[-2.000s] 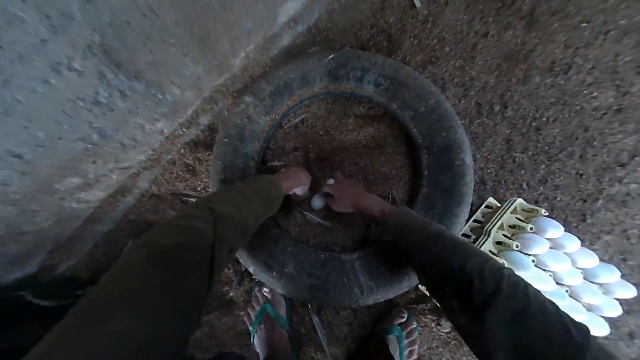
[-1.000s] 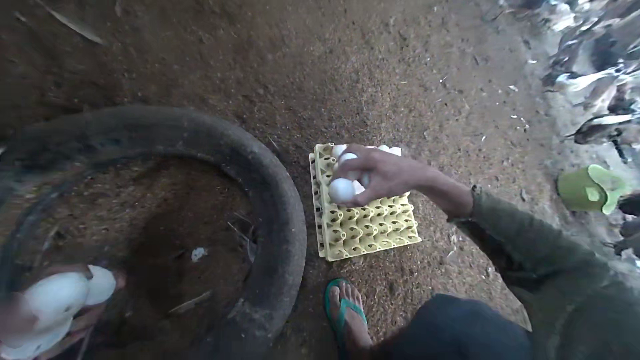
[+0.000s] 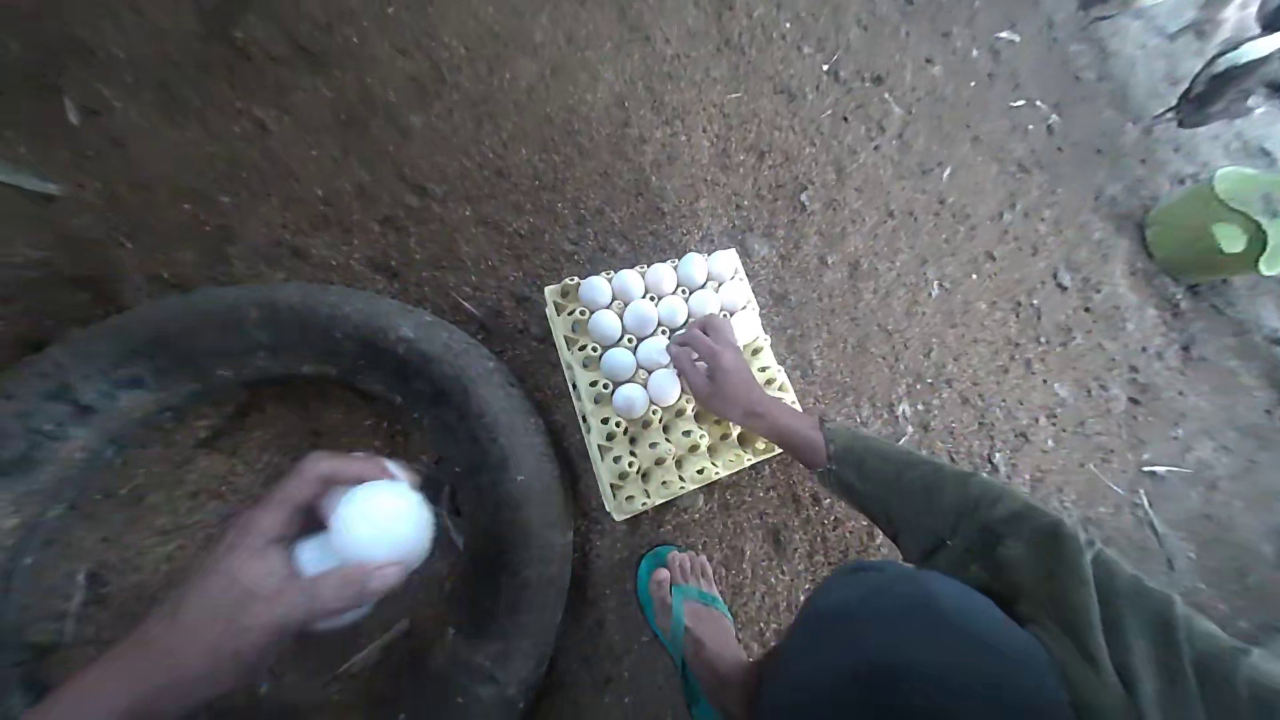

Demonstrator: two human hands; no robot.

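My left hand (image 3: 290,560) is closed around several white eggs (image 3: 382,522), held over the inside of the tire and a little blurred. My right hand (image 3: 715,370) reaches down onto a yellow egg tray (image 3: 640,490), fingertips at an egg among the rows; whether the fingers still grip it cannot be made out. Several white eggs (image 3: 640,318) sit in the cups of the tray's far part, while bare cups show along its near part and left edge. The hand covers some cups.
A black rubber tire (image 3: 510,450) lies on the dirt left of the tray. My foot in a green flip-flop (image 3: 685,620) stands just below the tray. At the right are a green plastic container (image 3: 1200,235) and a bird (image 3: 1235,80), partly cut off.
The view has swung right from the tire. Both hands were down inside the tire; my left hand now holds eggs above it. The tray holds more eggs than one second ago, with my right hand lower onto it.
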